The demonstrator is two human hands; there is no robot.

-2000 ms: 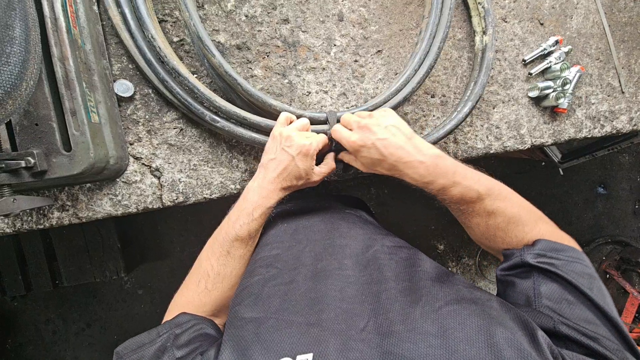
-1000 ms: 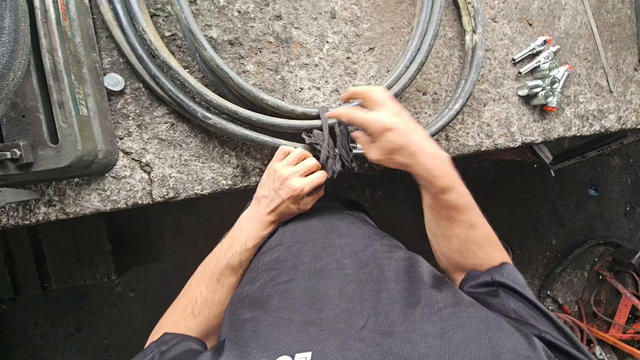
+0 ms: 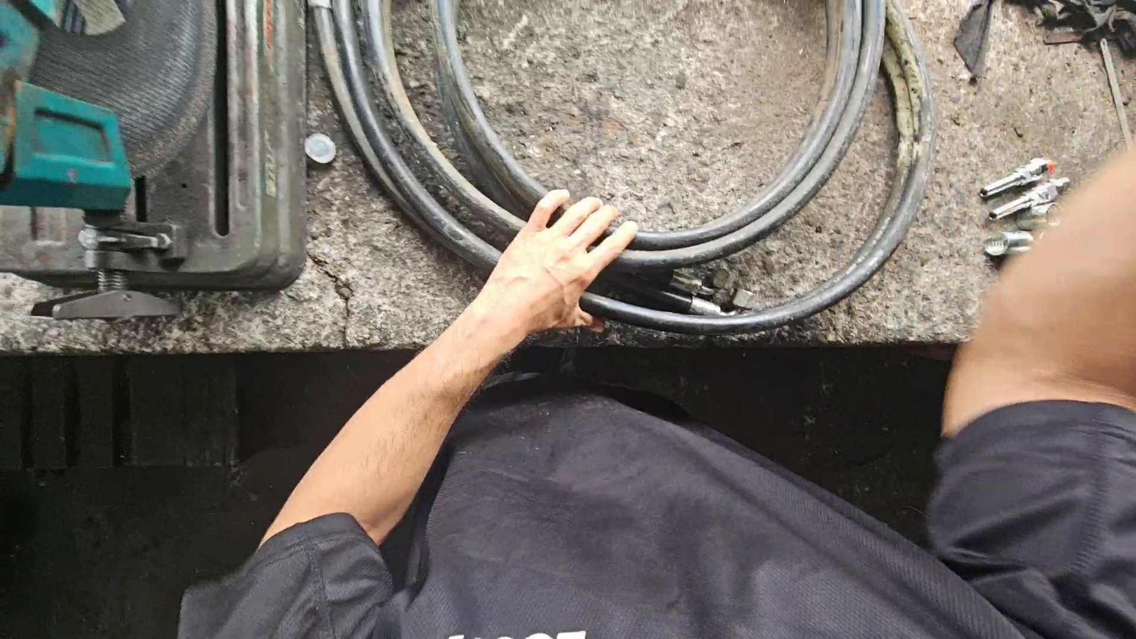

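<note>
A coil of black rubber hoses (image 3: 781,201) lies on the concrete bench. My left hand (image 3: 555,262) rests over the lower part of the coil, fingers spread across the hoses; whether it grips one cannot be told. Just right of it, metal hose-end fittings (image 3: 710,297) show between the lower hoses. My right arm (image 3: 1065,293) reaches out past the right edge of the view, blurred, and its hand is out of sight. Beside that arm lie several metal hose fittings (image 3: 1021,191), some with red parts, partly hidden by it.
At left stands a cut-off machine with a dark metal base (image 3: 266,240) and a green part (image 3: 75,151). A small round clear cap (image 3: 319,148) lies beside it. Dark rags (image 3: 1100,16) and a thin metal rod (image 3: 1116,93) lie at upper right. The bench's front edge (image 3: 426,342) runs below the coil.
My right hand has left the coil and gone out of view to the right. The black strips seen at the hoses are no longer in view. My left hand now lies spread on the coil.
</note>
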